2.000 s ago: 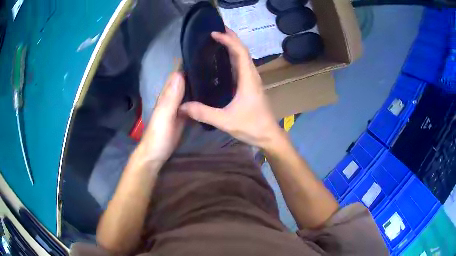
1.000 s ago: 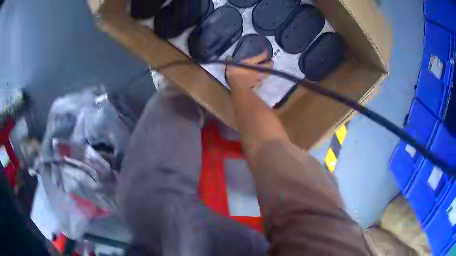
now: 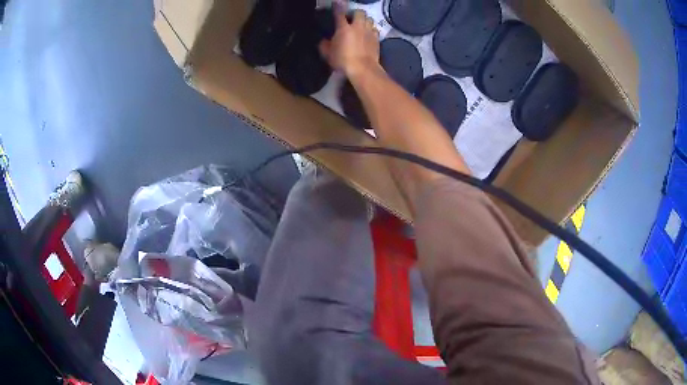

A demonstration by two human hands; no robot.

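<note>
My right hand reaches into the open brown carton at the top of the picture, slightly blurred. Its fingers touch a black piece among the dark ovals at the carton's left side; whether they grip it is unclear. Several black oval pieces lie flat in the carton on a white printed sheet, some overlapping. One oval lies right of my forearm. Another dark piece is partly hidden by the forearm. My left hand is not in view.
A black cable crosses in front of my arm and the carton. A clear plastic bag is at lower left. A red stool shows below the carton. Yellow-black floor tape and blue bins are at right. A person's foot is at left.
The view has swung from my lap and the green mat to the carton. My right hand has left the oval near the carton's middle and moved left. My left hand has gone from view.
</note>
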